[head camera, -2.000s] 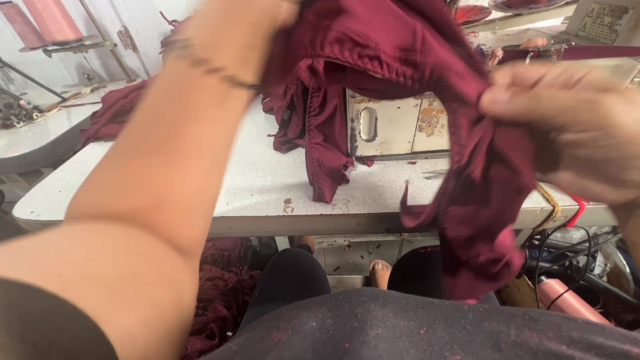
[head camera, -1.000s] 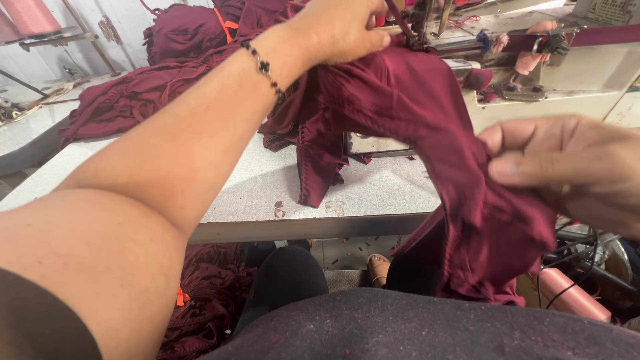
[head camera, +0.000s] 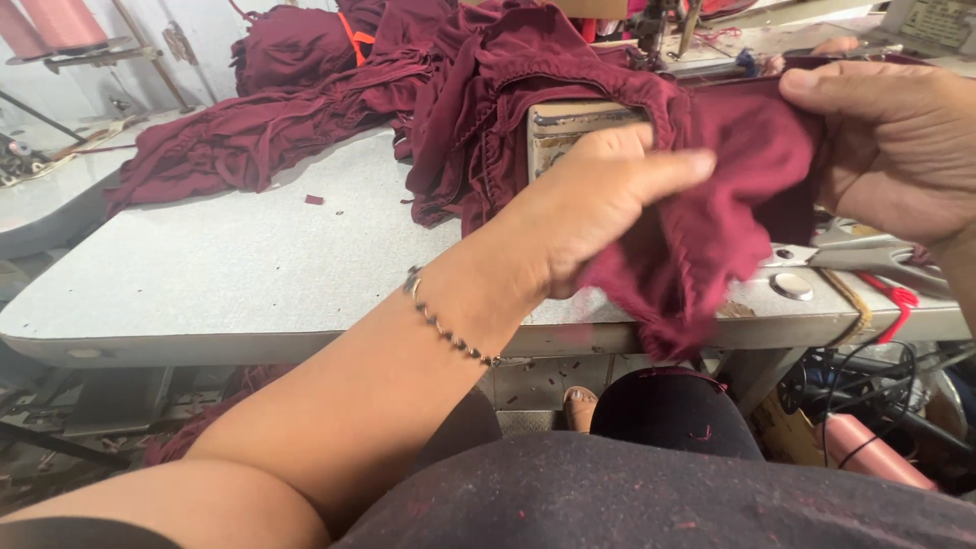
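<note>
A maroon fabric garment piece with a gathered, stitched edge hangs over the front edge of the sewing table, partly blurred. My left hand, with a beaded bracelet at the wrist, grips its near side, thumb pointing right. My right hand pinches the same fabric at its right end, thumb on top. Behind my left hand, more maroon garments lie heaped over the sewing machine's bed. The machine's needle area stands behind the fabric, partly cut off by the frame's top.
Metal scissors lie at the table's right, near a beige cord and a red cord. The white tabletop holds fabric scraps. Pink thread cones stand upper left; another cone lies below right.
My left hand has come down from the machine area to the fabric near my right hand. The fabric has been drawn up and bunched between both hands. The view has shifted somewhat.
</note>
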